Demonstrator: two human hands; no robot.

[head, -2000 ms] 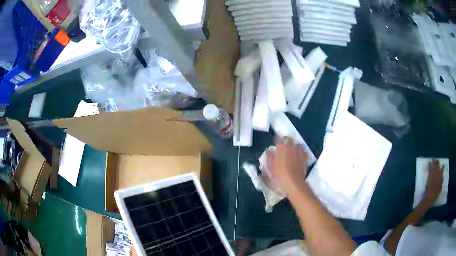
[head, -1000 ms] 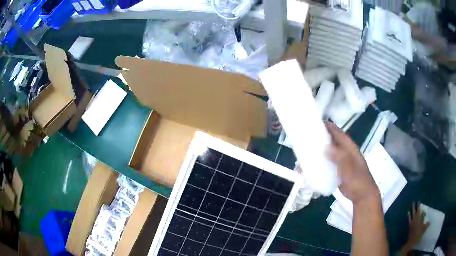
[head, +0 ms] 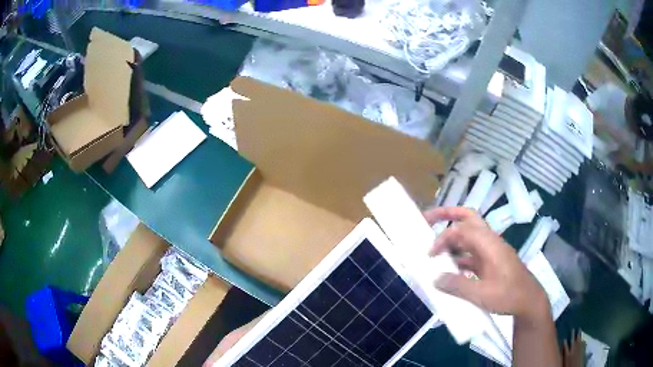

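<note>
A solar panel (head: 336, 308) with a white frame and dark gridded glass is held tilted at the bottom centre. My left hand (head: 240, 340) grips its lower left edge; only part of the hand shows. My right hand (head: 481, 269) holds a long white foam end pad (head: 422, 261) along the panel's upper right edge. The pad appears to touch the frame there. An open mailer box (head: 286, 233) lies just behind the panel, its lid (head: 329, 150) raised at the back. No contents show in the visible part of the box.
An open carton (head: 190, 315) of accessory packets stands lower left. A white sheet (head: 166, 149) and another open box (head: 86, 132) are at left. Plastic bags (head: 308, 72) lie behind the lid. Foam pieces (head: 519, 190) and stacked white panels (head: 555, 147) are at right. Another person's fingers (head: 573, 353) show lower right.
The right hand took up a foam pad from the right side and brought it to the panel's edge. The panel moved right, in front of the box. The view has swung too.
</note>
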